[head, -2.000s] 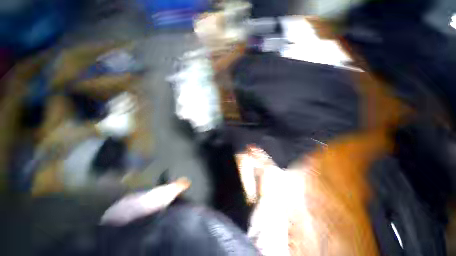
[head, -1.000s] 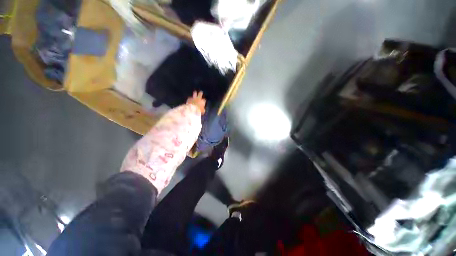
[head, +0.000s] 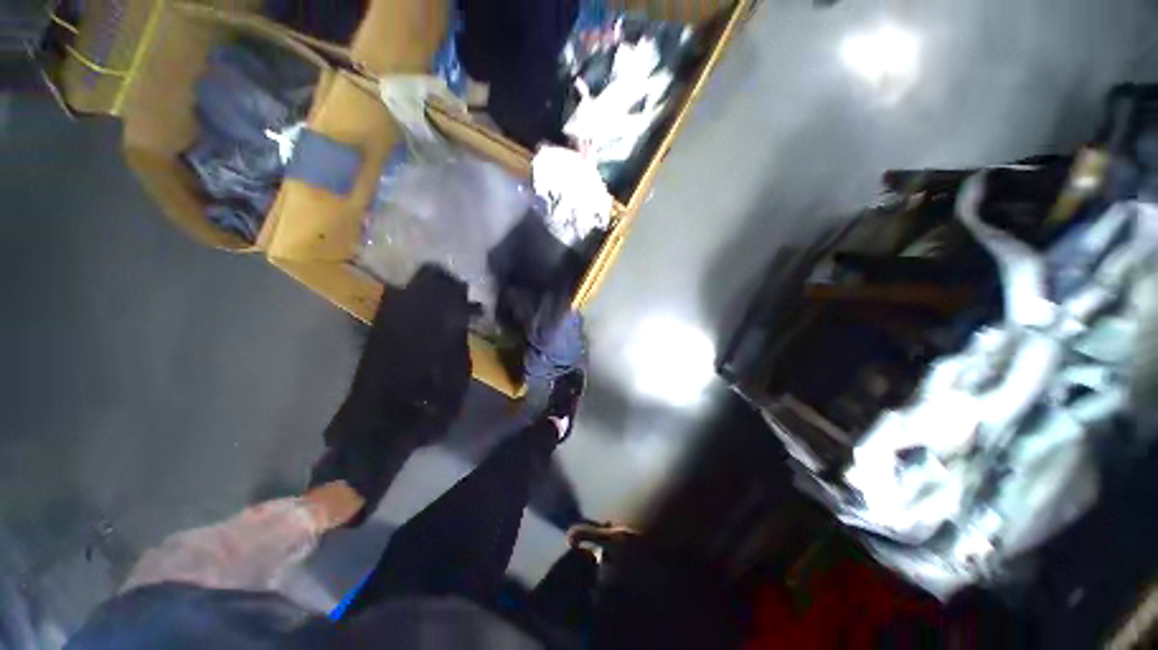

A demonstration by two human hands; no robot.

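My left hand [head: 333, 505], at the end of a pale pink sleeve, is closed on the lower end of a black garment [head: 404, 362]. The garment stretches from the hand up to the rim of an open cardboard box [head: 324, 269] and covers part of that rim. The box holds clear plastic [head: 445, 210] and more dark cloth [head: 540, 260]. The fingers are small and blurred. My right hand is not in view.
White cloth [head: 574, 191] lies at the box's right side. Another open box part holds dark bagged items [head: 241, 140]. Crumpled pale cloth [head: 965, 432] lies over a dark-framed container at right. My legs and shoes [head: 568, 404] are below the box on grey floor.
My left hand, bare and reaching over the box a second ago, has moved down and left and now holds the black garment. The boxes appear slightly lower and further right in view.
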